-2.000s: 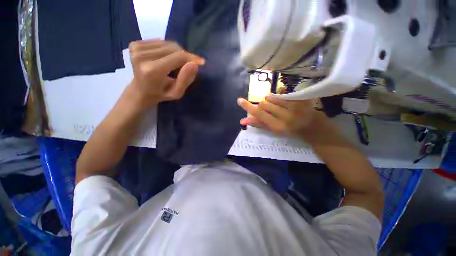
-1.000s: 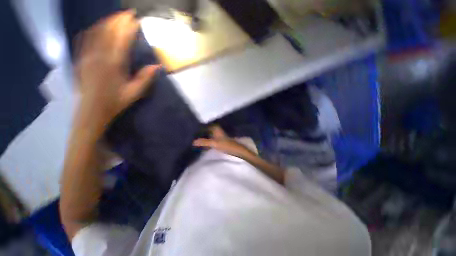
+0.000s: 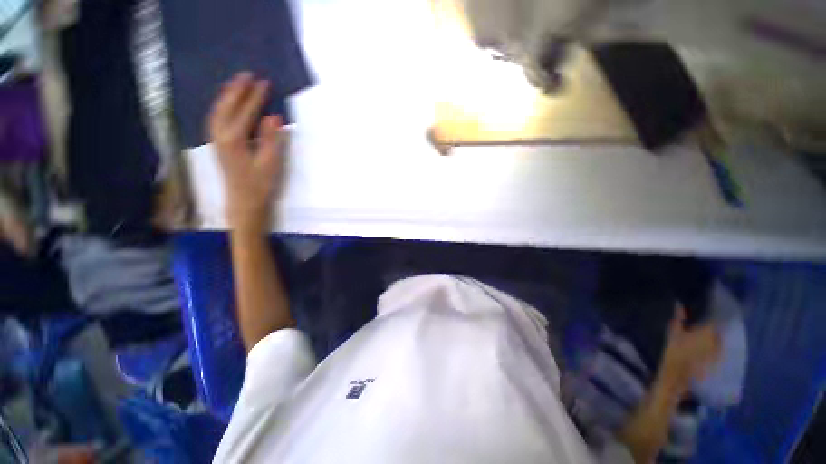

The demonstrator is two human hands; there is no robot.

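Dark cut panels (image 3: 231,63) lie flat on the left of the white table (image 3: 362,195). My left hand (image 3: 246,136) rests on their lower part, fingers extended and thumb apart, gripping nothing visible. My right hand (image 3: 693,349) is low at the right, below the table edge, blurred, beside dark cloth (image 3: 638,304); whether it holds the cloth cannot be told. The sewing machine's needle area (image 3: 548,72) is at the top, in bright glare, with no panel visible under it.
A black phone-like rectangle (image 3: 652,95) lies right of the needle, with blue-green snips (image 3: 723,179) beside it. Blue baskets stand below the table at left (image 3: 206,317) and right (image 3: 779,317). Dark and light garments (image 3: 109,127) are at the far left.
The dark panel has left the needle area and my lap. My left hand has moved onto the panels at left. My right hand has moved down and right, below the table edge.
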